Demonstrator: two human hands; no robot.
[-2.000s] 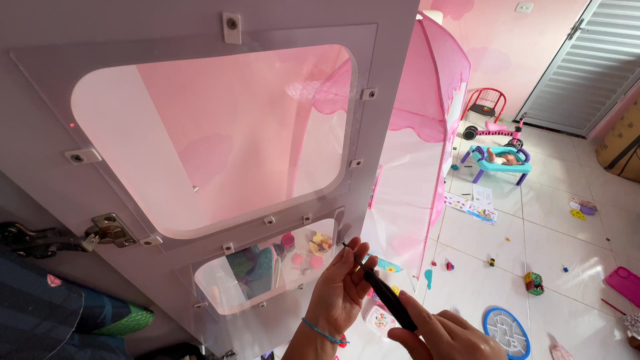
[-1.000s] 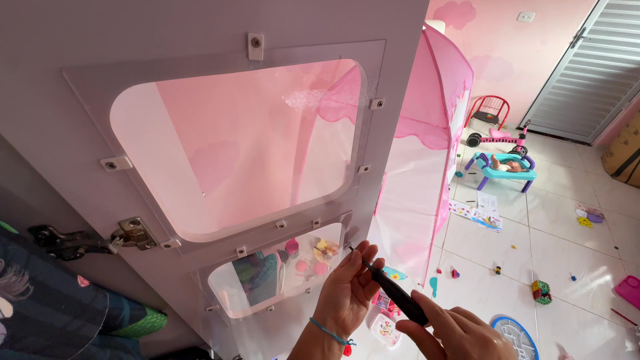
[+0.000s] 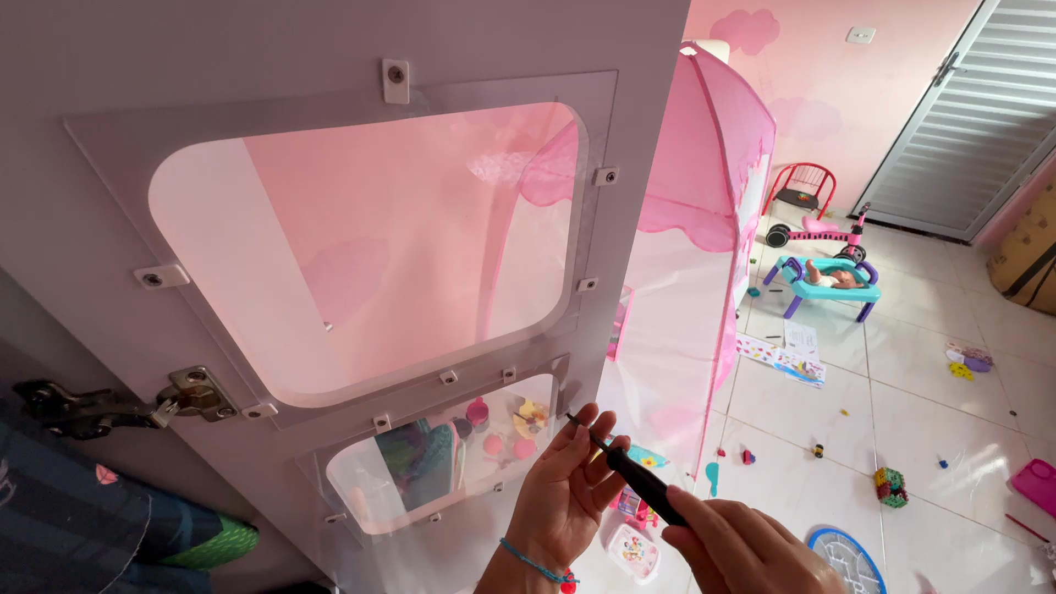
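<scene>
A black-handled screwdriver [image 3: 648, 487] is gripped by its handle in my right hand [image 3: 742, 536]. The fingers of my left hand [image 3: 573, 487], which wears a blue cord bracelet, close around its shaft near the tip. That tip is beside the lower right edge of a cabinet door [image 3: 643, 107], close to the corner of the lower clear plastic panel [image 3: 561, 375]. Whether it touches a screw cannot be told. Small white screwed clips [image 3: 606, 176] hold a larger clear panel [image 3: 601, 107] over the upper rounded cutout.
A metal hinge [image 3: 198, 394] joins the door at left, near dark hanging cloth [image 3: 74, 503]. Behind the door stands a pink play tent [image 3: 701, 181]. Toys, papers [image 3: 796, 351], a doll's turquoise bed [image 3: 833, 289] and a pink ride-on toy [image 3: 825, 238] lie about the tiled floor.
Both hands stay at the door's lower right edge with the screwdriver between them. The view has shifted slightly. Nothing has plainly been let go or picked up.
</scene>
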